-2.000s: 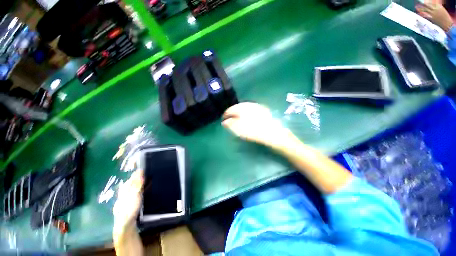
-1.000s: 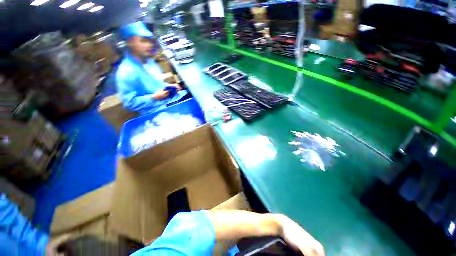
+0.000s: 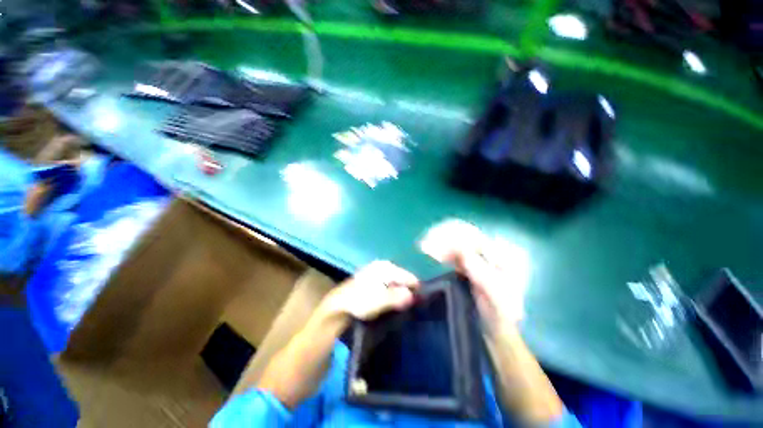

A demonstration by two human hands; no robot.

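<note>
A tablet-like device in a black cover (image 3: 416, 351) is held near my lap, its dark face towards me, with a small pale spot at its lower left corner. My left hand (image 3: 366, 297) grips its upper left edge. My right hand (image 3: 489, 272) grips its upper right corner and side. The view is blurred, so the finger positions are not sharp. A block of black units standing side by side (image 3: 535, 146) is beyond my hands on the green bench (image 3: 401, 226). A loose pile of small white parts (image 3: 372, 153) lies left of the block.
An open cardboard carton (image 3: 180, 284) with a black item (image 3: 227, 355) is at the lower left, beside a blue bin (image 3: 50, 288) and another person's hands (image 3: 50, 171). Black keyboards (image 3: 219, 129) lie at the back left. Another device (image 3: 732, 322) and white slivers (image 3: 657, 301) are at the right.
The view has swung back from the carton to the bench. Both hands now show, holding the device up in front of me; a second ago only one hand showed, above a dark item.
</note>
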